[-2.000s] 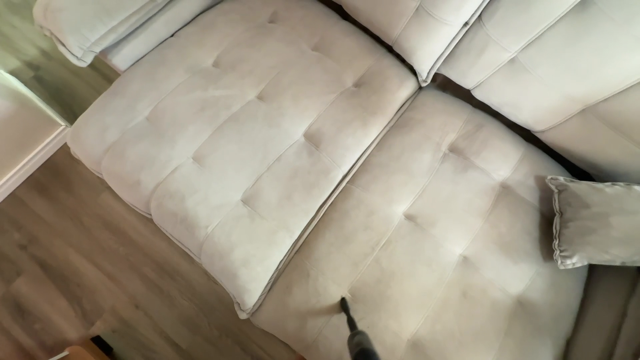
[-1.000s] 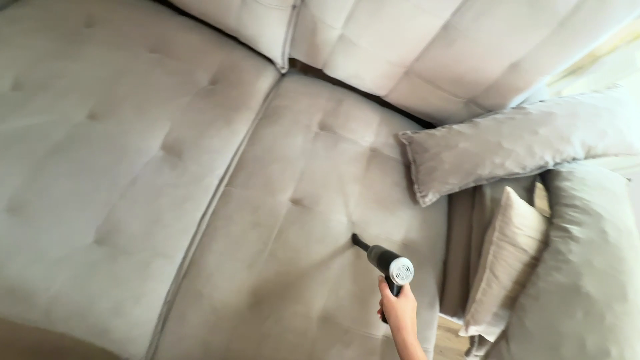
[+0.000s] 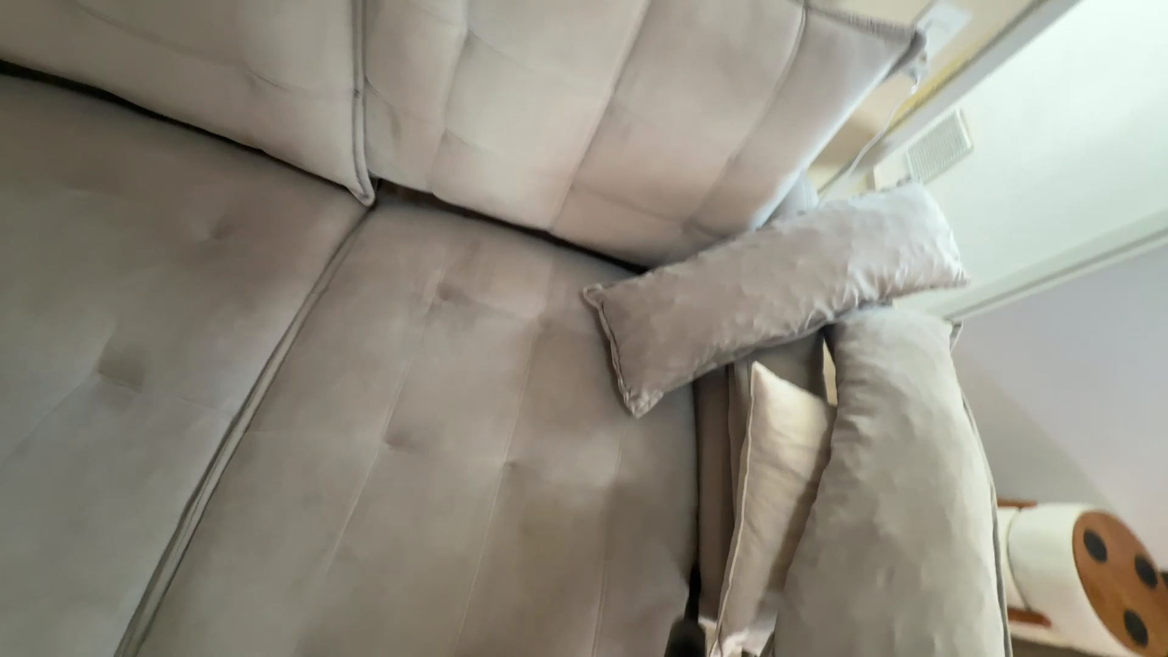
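Neither of my hands is in view. The black nozzle of a handheld vacuum (image 3: 686,630) shows at the bottom edge, its tip at the gap along the right side of the tufted sofa seat cushion (image 3: 438,420). The rest of the vacuum is below the frame. A second seat cushion (image 3: 119,301) lies to the left, across a piped seam. Tufted back cushions (image 3: 547,100) stand behind the seats. A long gray pillow (image 3: 776,283) lies over the seat's right back corner.
A cream pillow (image 3: 776,474) and a large gray pillow (image 3: 903,484) lean at the sofa's right side. Past them is a white cylindrical object with a wooden, dark-spotted end (image 3: 1118,575). A cord and a vent (image 3: 940,146) are near the wall.
The nozzle has moved from the middle of the seat cushion to its right edge. The hand that held the vacuum has left the view, which has swung to the right.
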